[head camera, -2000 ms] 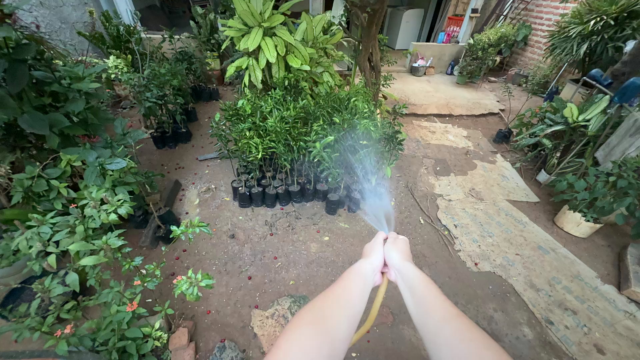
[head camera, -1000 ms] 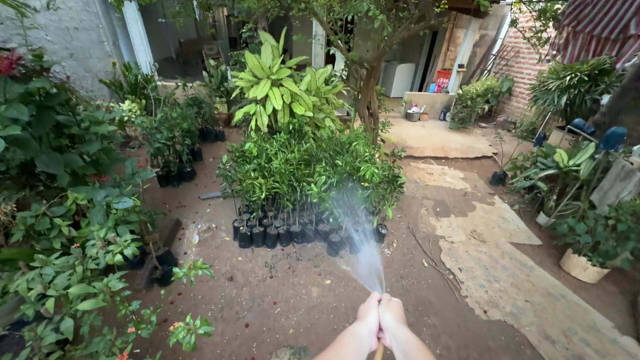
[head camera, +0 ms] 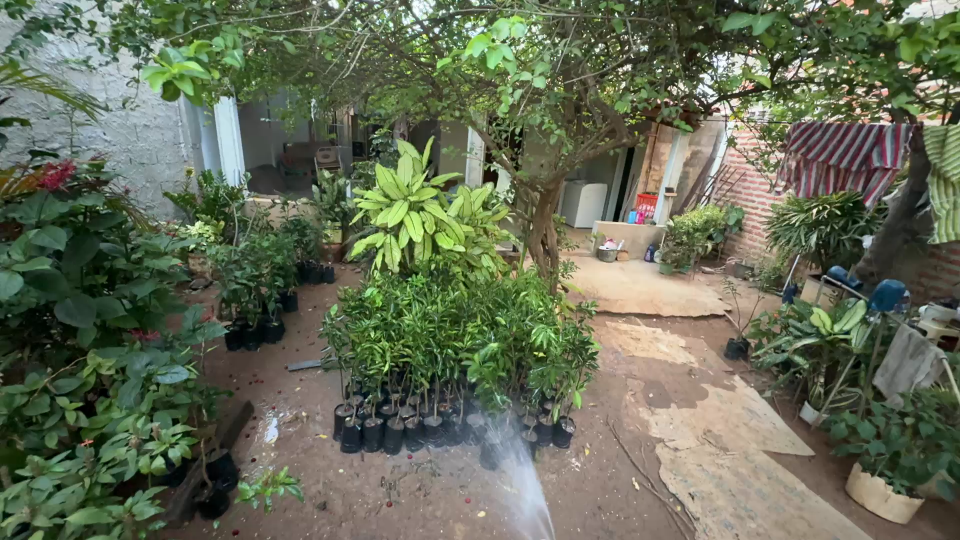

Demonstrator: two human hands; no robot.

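Note:
Neither of my hands shows in this frame, and the hose is out of view too. A spray of water (head camera: 519,469) rises from the bottom edge, right of the middle, and fans out toward the front right of a block of potted saplings (head camera: 450,337). The saplings have narrow green leaves and stand upright in rows of black nursery bags (head camera: 394,435) on the bare soil. Directly behind them grows a broad-leaved, yellow-green plant (head camera: 412,206), beside a tree trunk (head camera: 544,232).
Dense shrubs (head camera: 82,330) fill the left side, with more black-bagged plants (head camera: 251,330) behind. Worn paving (head camera: 735,450) crosses the soil on the right, beside a cut-down planter (head camera: 881,495). Striped cloth (head camera: 847,157) hangs at upper right. A thin branch (head camera: 649,480) lies on the ground.
The view has tilted up, and both hands, earlier clasped together around the hose end, have left the frame. The water spray still reaches the front right of the saplings.

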